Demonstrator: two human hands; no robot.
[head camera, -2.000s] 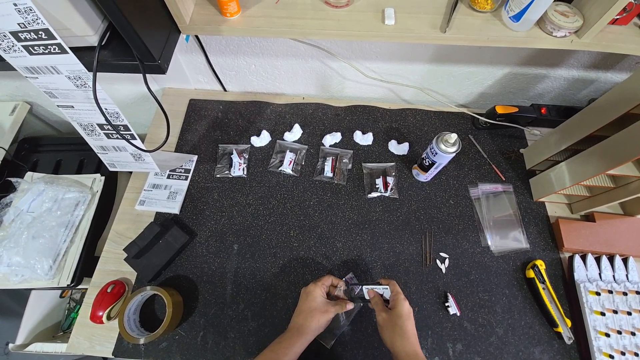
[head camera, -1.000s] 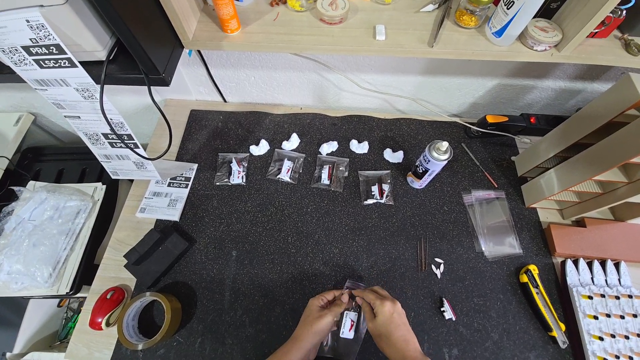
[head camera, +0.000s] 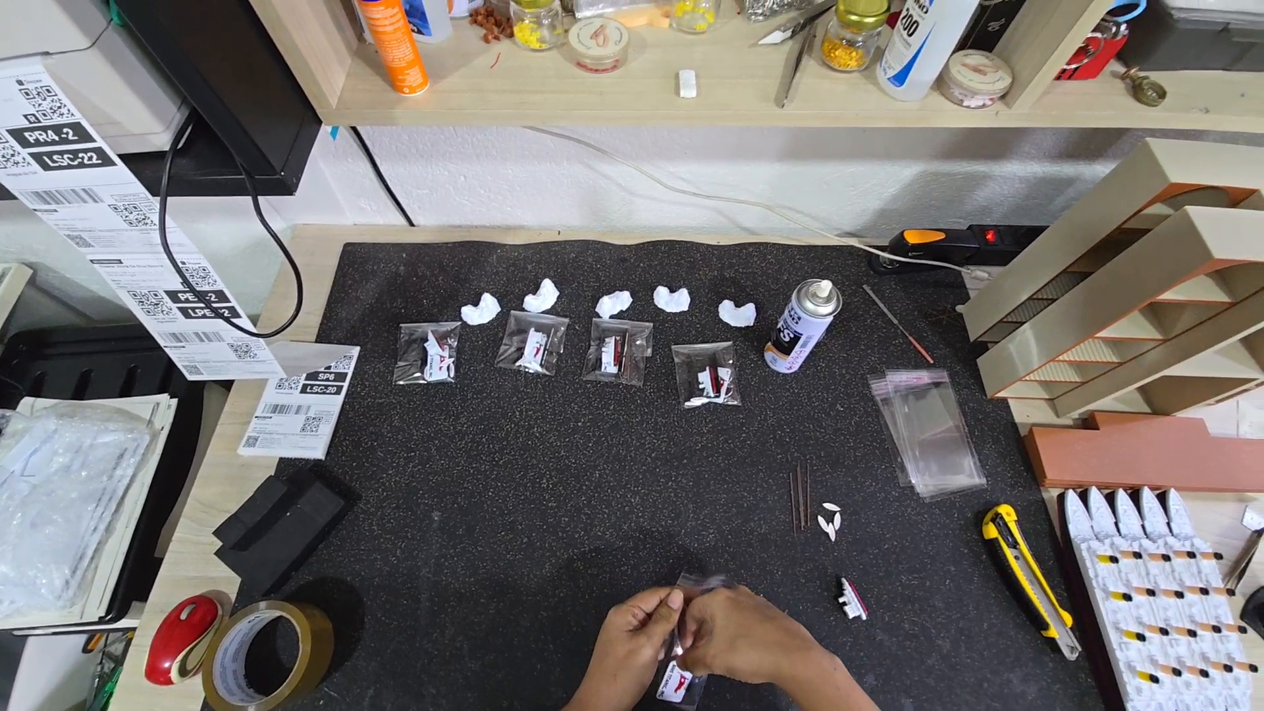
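My left hand (head camera: 637, 637) pinches one side of a clear plastic bag (head camera: 699, 583) near the front edge of the black mat. Across from it my right hand (head camera: 741, 634) is closed on the bag's upper part, its fingertips partly hidden. A printed card (head camera: 675, 682) with a red mark shows in the lower part of the bag. To the right lie a small white and dark red model ship (head camera: 852, 599), several small white pieces (head camera: 829, 521) and thin brown rods (head camera: 800, 499). Several filled clear bags (head camera: 616, 352) lie in a row farther back, with white curved pieces (head camera: 671, 298) behind them.
A spray can (head camera: 802, 326) stands at the back. At right are empty clear bags (head camera: 928, 433), a yellow utility knife (head camera: 1027, 578) and a tray of model ships (head camera: 1155, 602). Packing tape (head camera: 267, 657), a red mouse (head camera: 183, 637) and black blocks (head camera: 281, 528) are at left.
The card was between my hands beside the bag two seconds ago; now it is inside the bag. My right hand has turned over, its back upward, at the bag's top.
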